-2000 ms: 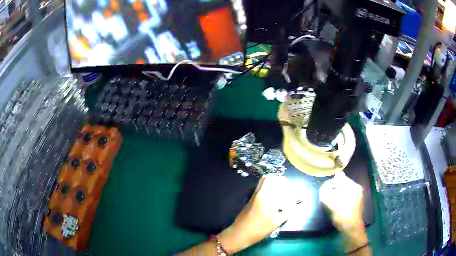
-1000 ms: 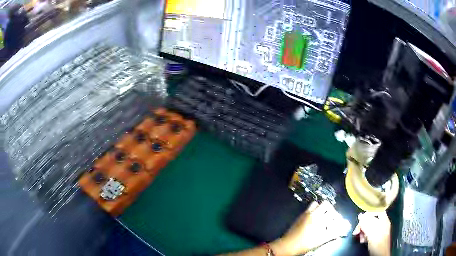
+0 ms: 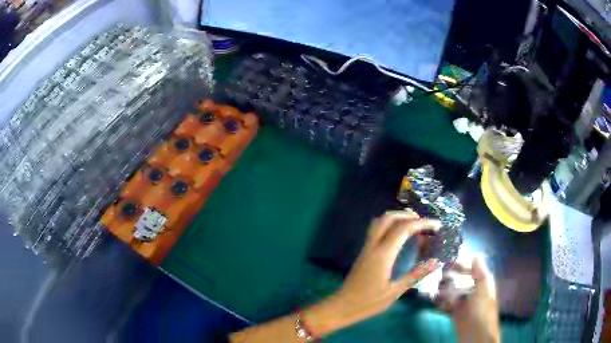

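Note:
My left hand (image 3: 382,261) is over the front of the black base plate (image 3: 362,201), thumb and fingers spread in a curve, with nothing clearly held. My right hand (image 3: 479,305) is close to its right, in bright glare. A blurred silvery-white piece, apparently a circuit board module (image 3: 455,280), is at its fingertips, close to my left thumb. A pile of loose circuit boards (image 3: 423,184) lies just beyond my left fingers. The orange fixture (image 3: 201,181) lies at left, with one silvery board (image 3: 149,224) at its near end.
The cream ring light (image 3: 506,197) hangs right of the pile. Clear blister trays (image 3: 100,114) are stacked at far left. A black blister tray (image 3: 301,100) lies below the monitor (image 3: 328,30). A white sheet (image 3: 571,244) and a clear tray (image 3: 568,311) are at right.
The view has swung left, then tilted lower. My left hand has opened from its closed pose in the glare and lifted off to the left. The monitor's magnified board picture has turned plain blue-grey.

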